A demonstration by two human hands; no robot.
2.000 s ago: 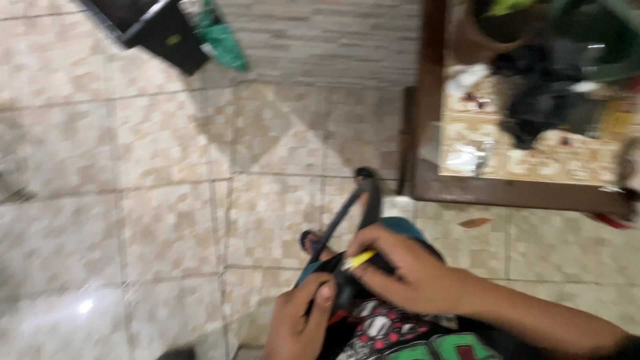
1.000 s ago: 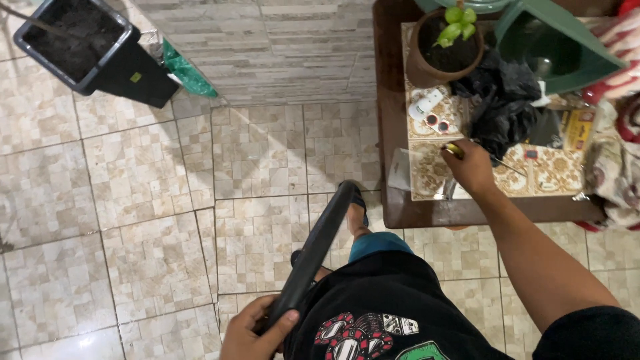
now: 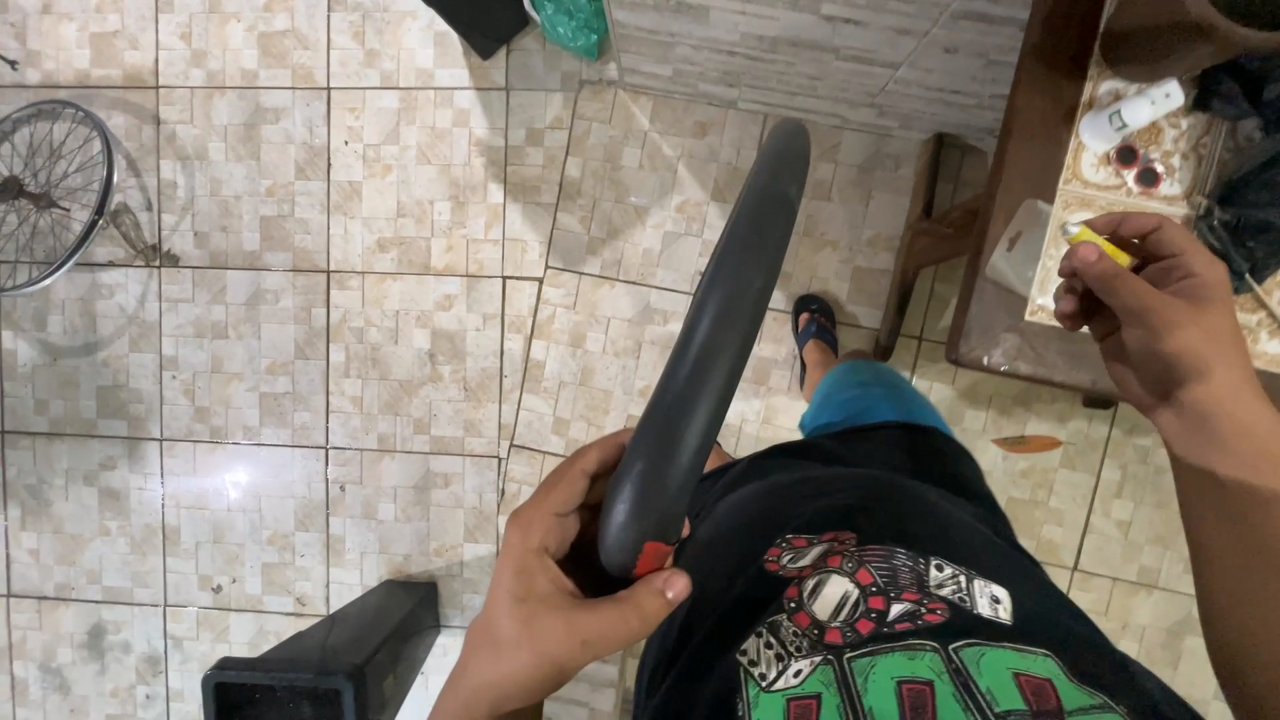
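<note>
My left hand point(image 3: 570, 590) grips the near end of a black rubber inner tube point(image 3: 705, 350), which looks inflated and stretches up and away over the floor. A red patch point(image 3: 652, 558) shows on the tube beside my left thumb. Over the table's edge, my right hand point(image 3: 1150, 300) pinches a small yellow tube with a silvery tip point(image 3: 1098, 245) between thumb and fingers. Past that hand, on the table, lie a white bottle point(image 3: 1132, 115) and round red-rimmed patches point(image 3: 1136, 167).
A brown table point(image 3: 1020, 210) stands at the right, with a clear plastic package point(image 3: 1018, 248) at its edge. A spoked bicycle wheel point(image 3: 45, 195) is at the far left. A black container point(image 3: 325, 650) stands at the bottom left, and a green plastic bag point(image 3: 572, 25) lies at the top.
Both hands were together at the tube two seconds ago; my right hand has since moved right to the table. The view has shifted, bringing the wheel into sight.
</note>
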